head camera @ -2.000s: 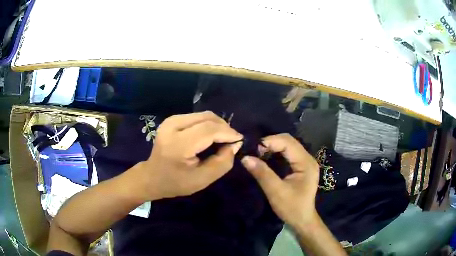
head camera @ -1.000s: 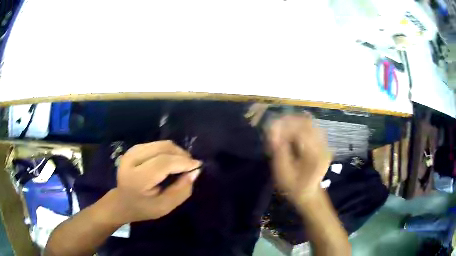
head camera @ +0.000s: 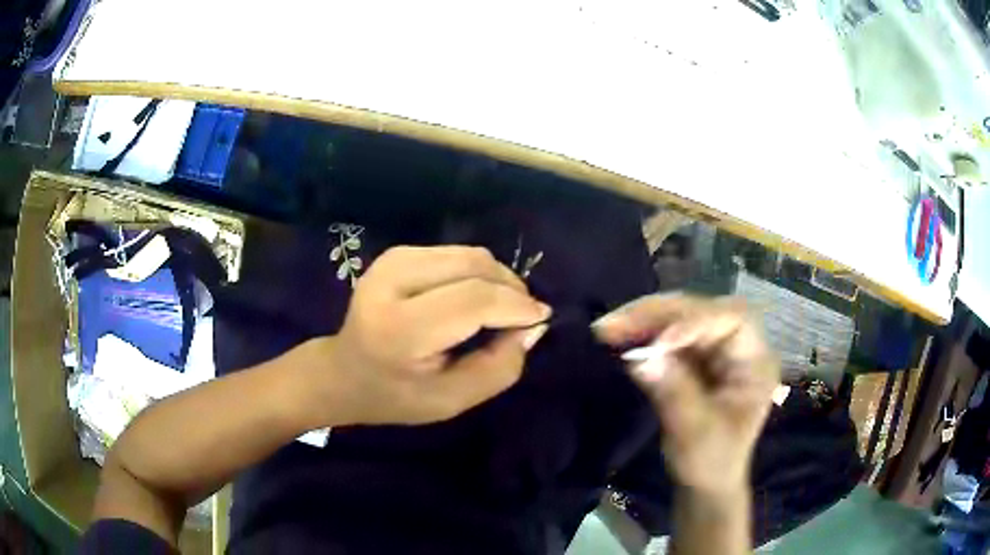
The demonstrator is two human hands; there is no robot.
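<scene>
A dark garment with pale leaf embroidery lies across my lap below the table edge. My left hand is over it, thumb and index finger pinched on a thin dark bit of its edge. My right hand is to the right, a little apart from the left, with a small white piece at its thumb and fingers. The right hand is slightly blurred. What else its curled fingers hold cannot be told.
The white table with a wooden edge spans the top. A red-and-blue ring lies at its right end. An open cardboard box with blue and white packets stands at left. A dark cloth heap is at right.
My right hand moved away from the left, rightward, and now shows the white piece at its fingertips. My left hand keeps its pinch. The camera view has shifted and tilted.
</scene>
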